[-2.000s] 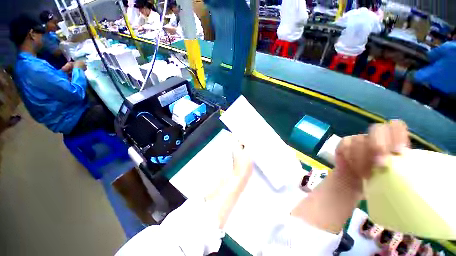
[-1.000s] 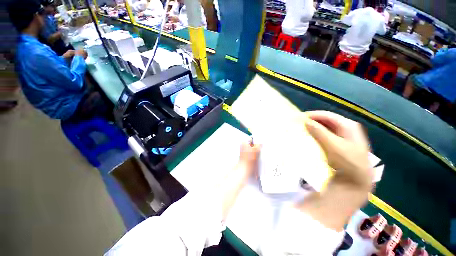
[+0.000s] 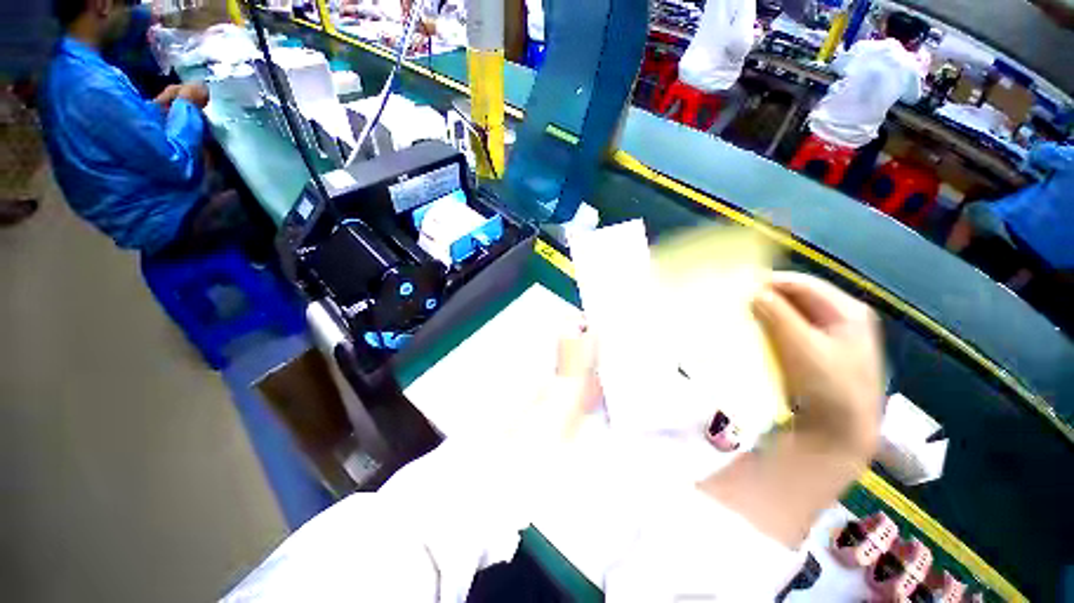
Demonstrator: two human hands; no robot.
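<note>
My left hand (image 3: 574, 375) is overexposed and holds a long white sheet or flat sleeve (image 3: 615, 309) upright by its left edge. My right hand (image 3: 830, 353) is to the right of it, fingers bent around a blurred yellowish sheet (image 3: 721, 273) that overlaps the white piece. One smartwatch with a pink strap (image 3: 722, 431) stands just below, between my hands. More pink-strapped watches (image 3: 897, 568) stand at the lower right, partly cut off by the frame's edge. Glare hides where the white sheets end.
A black label printer (image 3: 395, 253) stands open at the left. A white sheet (image 3: 489, 359) lies beside it on the green bench. A white carton (image 3: 913, 439) is on the green conveyor at the right. A person in blue (image 3: 118, 153) sits on a blue stool at the left.
My right hand has brought the yellowish sheet leftward to the white piece, which now stands more upright. The teal box seen on the conveyor earlier is out of sight. The view has shifted slightly.
</note>
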